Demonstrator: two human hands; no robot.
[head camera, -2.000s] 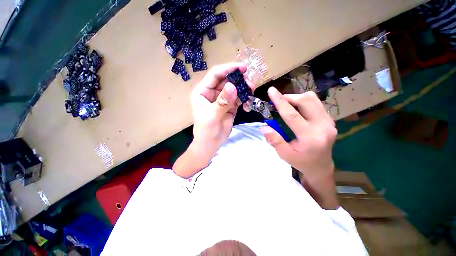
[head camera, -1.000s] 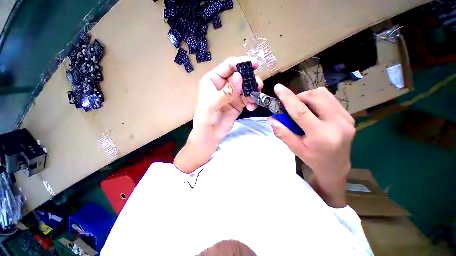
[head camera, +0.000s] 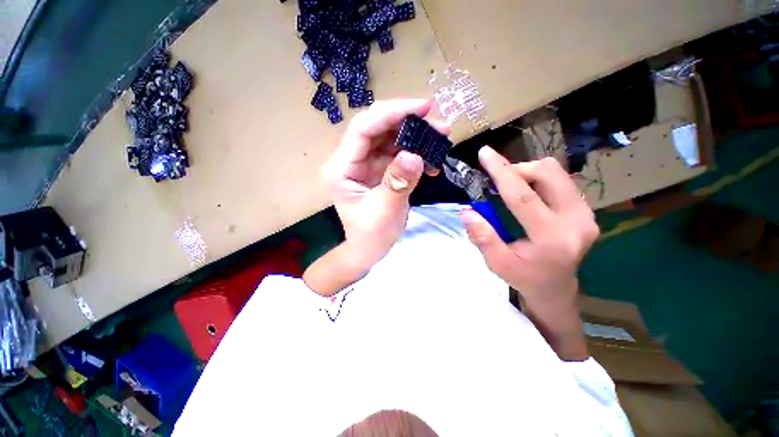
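Observation:
My left hand (head camera: 371, 175) holds a black perforated part (head camera: 423, 142) between thumb and fingers, its dotted face turned up. My right hand (head camera: 542, 226) holds the blue-handled nippers (head camera: 489, 213), with their silvery jaws at the part's lower right end. Whether the jaws grip the part is too small to tell. A pile of black perforated parts (head camera: 346, 43) lies on the cardboard-covered bench beyond my left hand. A second pile of glossy black units (head camera: 158, 115) lies further left.
A black box-like device (head camera: 43, 243) stands at the bench's left end. An open carton (head camera: 632, 171) with dark pieces and thin wires is below the bench edge at right. A red stool (head camera: 205, 316) and a blue crate (head camera: 158, 375) are below at left.
The black part has been turned in my left hand, so its face looks wider and more tilted. The nippers stay at its end. The view has shifted slightly, moving the piles right.

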